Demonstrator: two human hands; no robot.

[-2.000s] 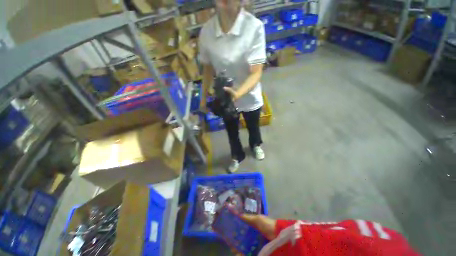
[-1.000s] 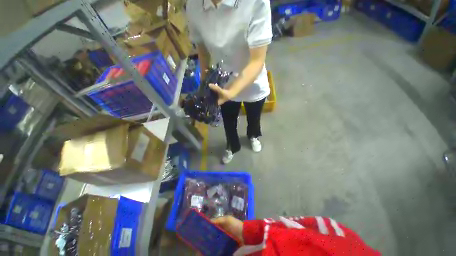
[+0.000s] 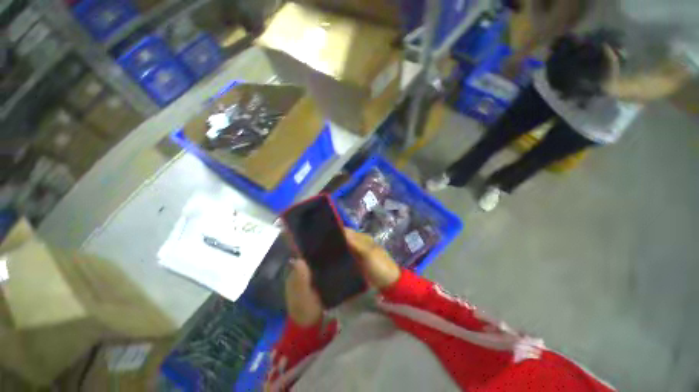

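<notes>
A smartphone [image 3: 326,249] with a red-edged case and a black screen is held upright in front of me. My right hand [image 3: 373,260] grips its right side. My left hand [image 3: 301,292] is at its lower left edge, with the fingers against the phone. White sheets [image 3: 188,249] lie stacked on the pale table [image 3: 126,230] to the left of the phone. A thick dark marker pen [image 3: 221,245] lies on the sheets. The image is somewhat blurred.
A blue bin [image 3: 268,198] with an open carton of loose parts stands on the table. Cartons [image 3: 337,57] [image 3: 84,310] stand beyond and near left. A blue crate [image 3: 452,230] of bagged parts is on the floor. A person [image 3: 529,130] holding dark parts stands at upper right.
The view has swung left and down, bringing the table, sheets and marker into view. My left hand has come in to the phone. The phone has moved nearer my body, and its screen now looks black.
</notes>
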